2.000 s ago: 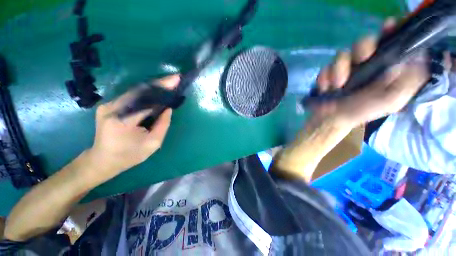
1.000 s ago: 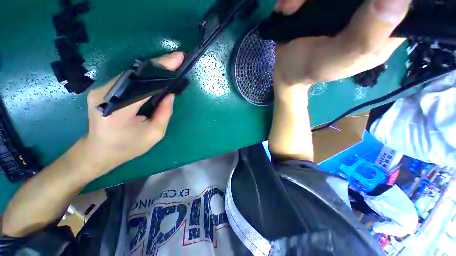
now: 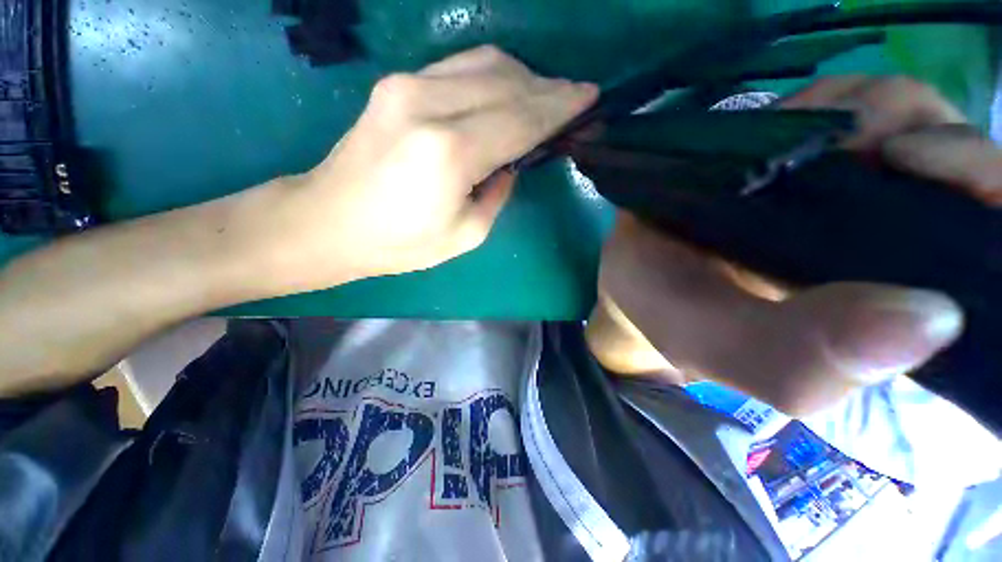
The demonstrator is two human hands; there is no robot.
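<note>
My left hand (image 3: 440,159) is closed on one end of a black plastic frame (image 3: 703,68) in front of me, its fingertips pinching the frame's edge. The frame's rails run up to the right. My right hand (image 3: 769,318) is wrapped around the thick black electric screwdriver (image 3: 879,236), close to the camera at the right. A dark flat part of the frame overlaps the driver's front, and the driver's tip cannot be made out. The silver-grey screw dish (image 3: 745,101) is mostly hidden behind the frame and the right hand.
Small black clips (image 3: 324,27) lie at the top edge, left of centre. Black ladder-like frames (image 3: 33,121) lie at the far left of the green mat (image 3: 220,99). Blue and white items (image 3: 819,472) are below right, beyond the wearer's jacket.
The view has shifted left and upward over the bench. My left hand and the frame have moved right and now lie close to the screwdriver. The clips have moved to the picture's top edge.
</note>
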